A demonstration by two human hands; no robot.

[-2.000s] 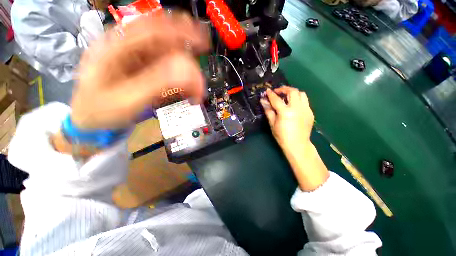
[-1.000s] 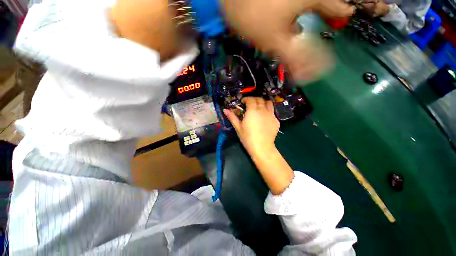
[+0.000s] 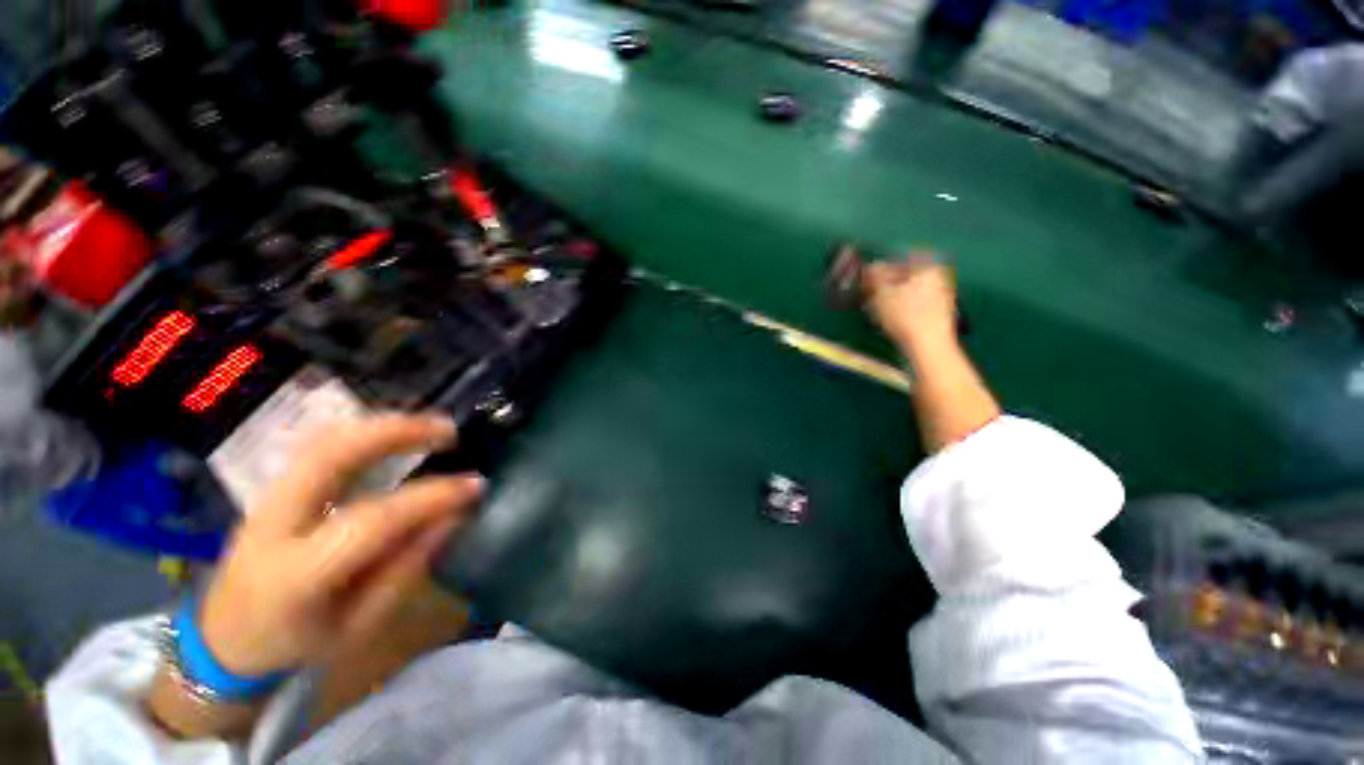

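My right hand (image 3: 916, 307) reaches out over the green conveyor belt, blurred, with its fingertips closed on a small black housing (image 3: 847, 275). Another small black housing with light metallic bits (image 3: 784, 499) lies on the dark green bench in front of me. My left hand (image 3: 322, 546) is at the lower left, raised near the fixture's white label, with thumb and fingers apart and nothing seen between them. The black test fixture (image 3: 434, 351) stands at the left; its nest is too blurred to read.
Red digits glow on the meter (image 3: 187, 363). Large red clamp grip (image 3: 93, 247) is at far left. More black units (image 3: 778, 106) sit on the belt. Stacked clear blister trays (image 3: 1257, 628) are at lower right. A worn yellowish strip (image 3: 830, 354) divides bench and belt. Another person's sleeve (image 3: 1309, 105) shows upper right.
The view has swung right. My right hand has left the fixture for the belt and is now at a black housing. My left hand has come down from above the fixture to the lower left.
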